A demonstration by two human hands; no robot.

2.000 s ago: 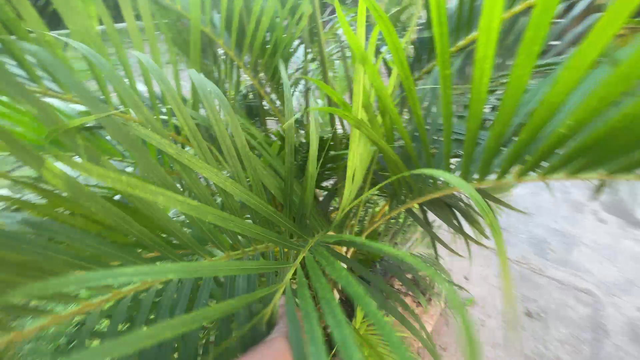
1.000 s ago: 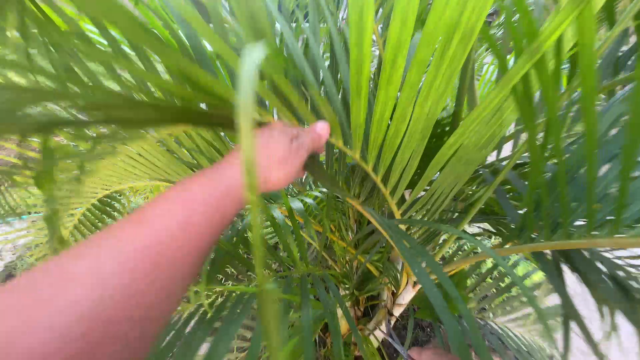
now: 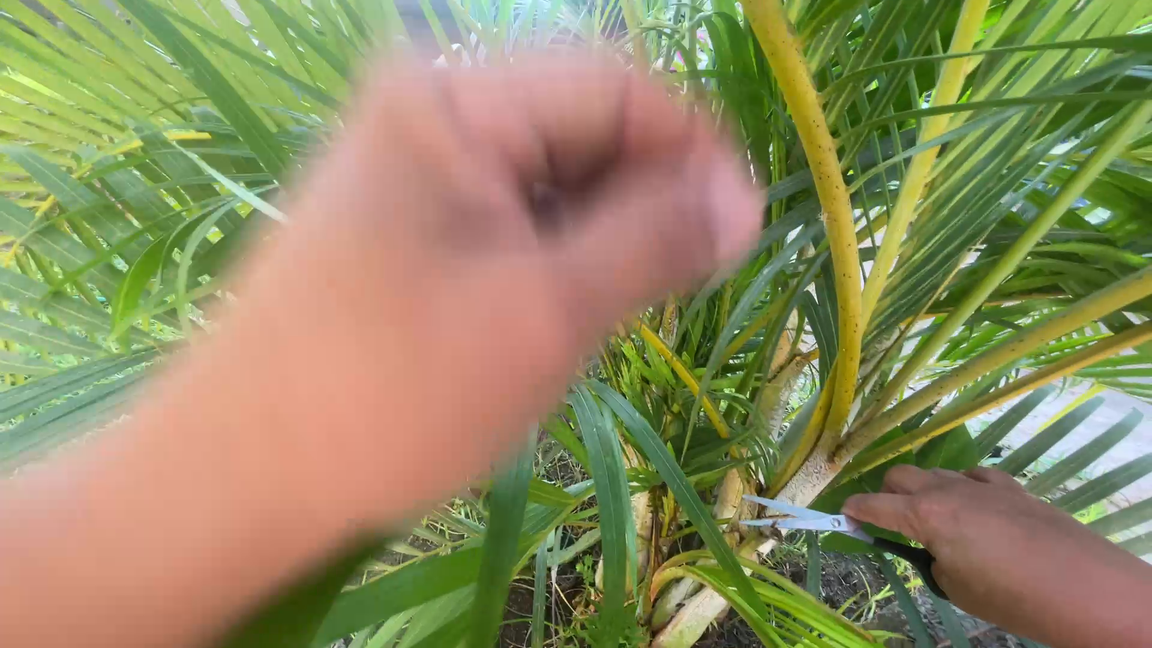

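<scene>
My right hand [image 3: 963,531], low on the right, holds a pair of scissors [image 3: 814,522] with dark handles. Their blades are parted and point left, beside the pale base of a palm stem [image 3: 810,477]. My left hand [image 3: 558,180] is raised close to the camera and blurred, its fingers curled. Whether anything is inside that curl cannot be made out. Behind it spread green palm fronds [image 3: 198,81], and thick yellow leaf stalks [image 3: 832,216] rise to the right of it.
More stems [image 3: 697,612] of the clump stand low in the middle, in dark soil [image 3: 837,576]. Long green leaflets hang across them. Pale ground [image 3: 1111,414] shows through the leaves at the right.
The view has moved in closer to the stem bases. My left hand, among the fronds a second ago, is now near the camera. The scissors and more of my right hand have come into sight.
</scene>
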